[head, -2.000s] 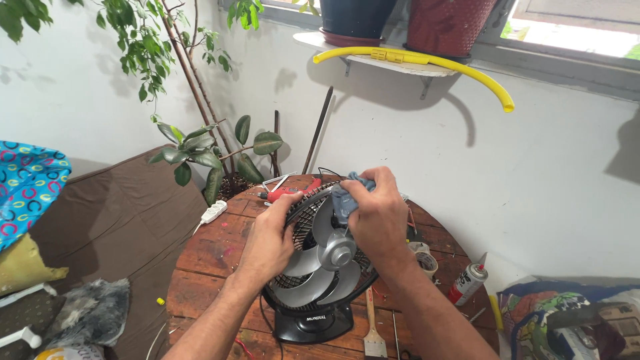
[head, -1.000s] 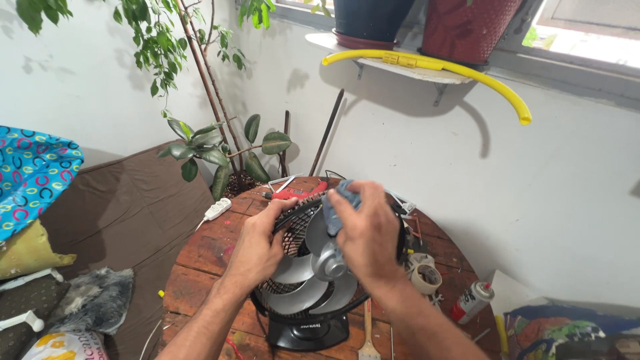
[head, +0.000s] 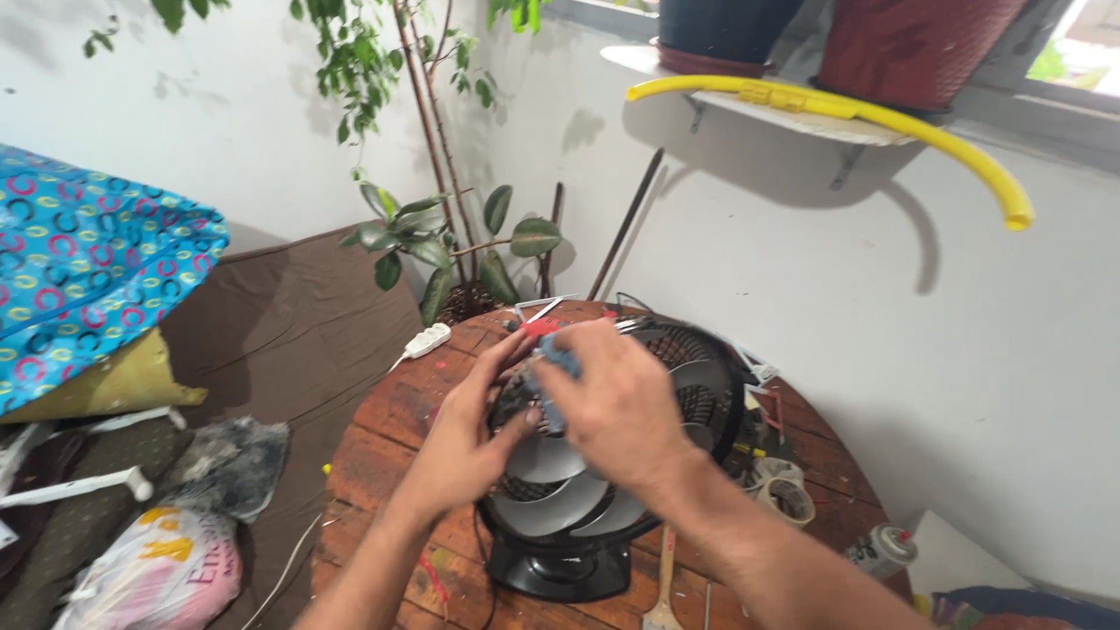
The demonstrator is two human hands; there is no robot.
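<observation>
A desk fan with a black frame and grey blades (head: 560,503) stands on its black base on a round wooden table (head: 376,455). My left hand (head: 477,424) is at the fan's upper left rim, with the thumb toward the blades; its fingertips are partly hidden, so its grip is unclear. My right hand (head: 612,402) holds a blue-grey cloth (head: 556,372) against the upper left part of the fan, close to the left fingers. The right hand hides the fan's hub.
Right of the fan lie tape rolls (head: 786,500) and a spray can (head: 882,551). A paintbrush (head: 663,582) is by the base. A white power strip (head: 427,339) sits at the table's left edge. A yellow hose (head: 954,153) hangs over the wall shelf.
My right hand with the cloth has moved from the fan's upper middle to its upper left, nearer my left hand, and now covers the hub.
</observation>
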